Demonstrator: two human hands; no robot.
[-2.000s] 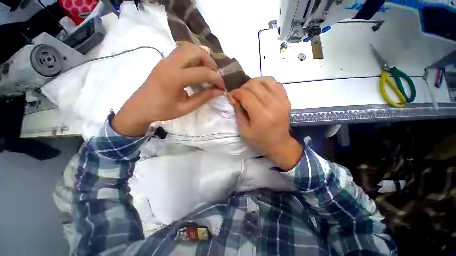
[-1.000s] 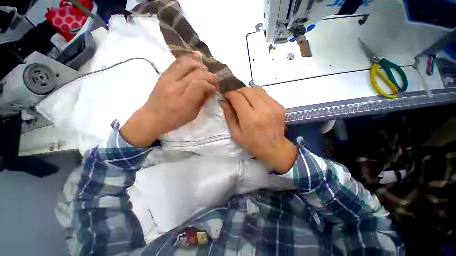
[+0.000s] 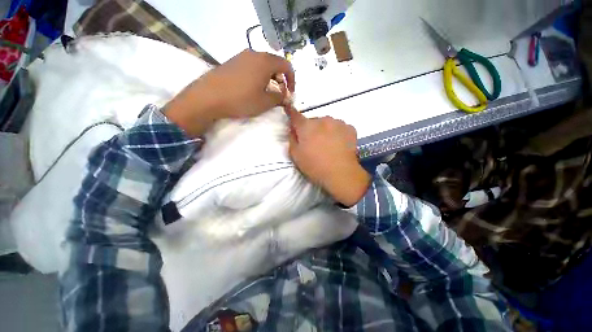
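Observation:
The white lining (image 3: 240, 188) lies bunched over the table edge and my lap, with dark stitch lines and a small dark square tab (image 3: 171, 212). The brown plaid shell (image 3: 146, 29) shows behind my left forearm. My left hand (image 3: 243, 84) and my right hand (image 3: 324, 152) meet near the table's front edge and pinch the garment's seam edge (image 3: 283, 94) between their fingertips. The edge is mostly hidden by the fingers. The sewing machine's presser foot (image 3: 293, 40) is just behind my hands, apart from the cloth.
Scissors with yellow and green handles (image 3: 467, 78) lie on the table to the right. A tan rectangle (image 3: 341, 47) sits beside the needle area. A measuring strip (image 3: 422, 131) runs along the front edge. Brown plaid pieces (image 3: 513, 194) are piled below right. A red dotted item (image 3: 12, 45) is far left.
The view has shifted right and closer to the table. Both hands and the pinched edge are now nearer the presser foot, and the dark tab has come into view.

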